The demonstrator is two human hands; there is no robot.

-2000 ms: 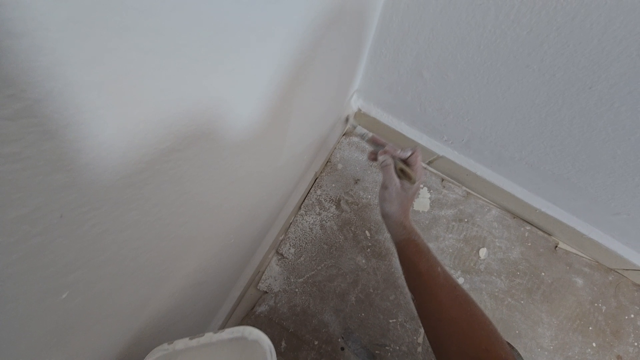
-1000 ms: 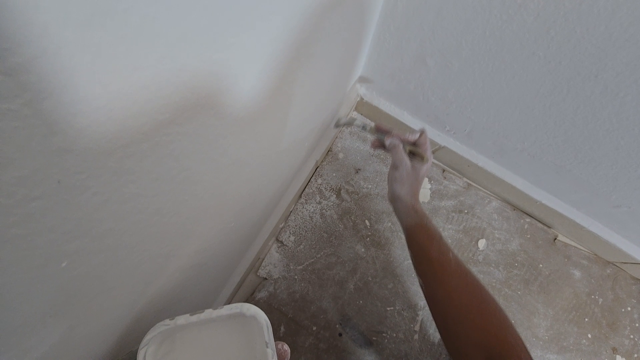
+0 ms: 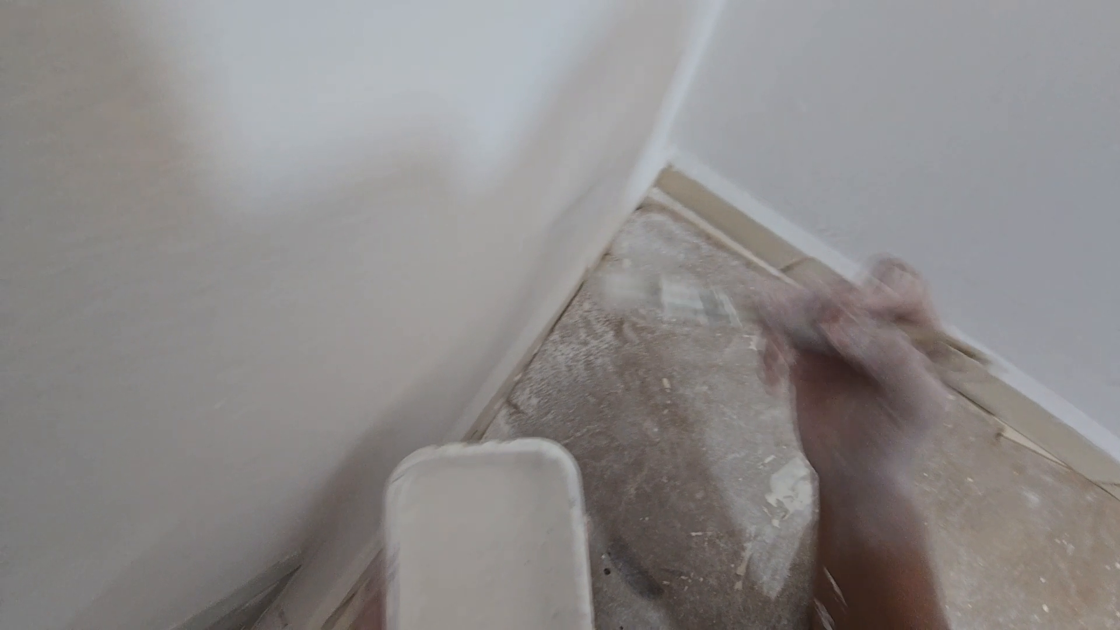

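Note:
My right hand (image 3: 857,337), blurred by motion, is closed around a paintbrush (image 3: 691,297) whose pale bristle end points left, above the floor near the wall corner. The brush handle sticks out past the hand on the right. A white rectangular plastic tub (image 3: 490,534) of pale paint stands out at the bottom centre, beside the left wall. Of my left hand (image 3: 372,608) only a small blurred patch shows at the tub's lower left edge; its fingers and grip are hidden.
A white wall (image 3: 306,262) rises at left, another (image 3: 919,114) at right. Beige baseboard (image 3: 735,214) with a white top edge runs along the right wall. The dusty floor (image 3: 647,455) bears pale splotches and flakes.
The tub has come further into view from the bottom edge. My right hand with the brush has moved away from the corner, back toward me and the tub.

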